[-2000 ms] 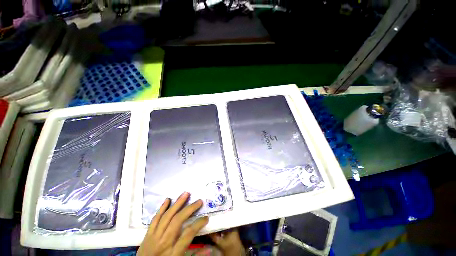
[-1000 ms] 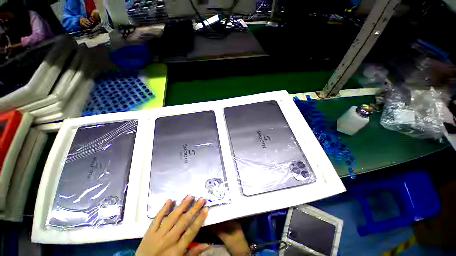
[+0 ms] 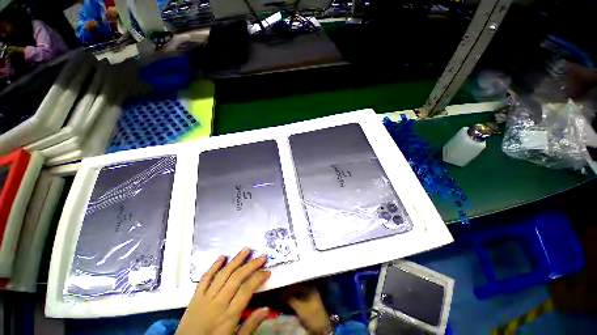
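A white foam tray (image 3: 184, 226) holds three grey tablets, backs up, under clear wrinkled film: a left one (image 3: 124, 222), a middle one (image 3: 239, 196) and a right one (image 3: 340, 176). The right tablet's camera area (image 3: 391, 212) shows dark round lenses. My left hand (image 3: 226, 294) lies with spread fingers on the lower edge of the middle tablet and the tray's near rim, holding nothing visible. My right hand (image 3: 309, 309) is below the tray's near edge, partly hidden; a thin dark rod (image 3: 353, 318) shows beside it, and its grip cannot be made out.
A blue sheet with black dots (image 3: 154, 122) lies behind left, beside stacked trays (image 3: 59, 131). Blue scraps (image 3: 429, 173), a white bottle (image 3: 465, 146) and clear bags (image 3: 546, 134) are at right. A smaller tray (image 3: 447, 301) and blue stool (image 3: 488, 265) are below. People sit far left.
The view has shifted slightly. My left hand stays at the middle tablet's lower edge. My right hand remains below the tray edge, with the thin rod beside it.
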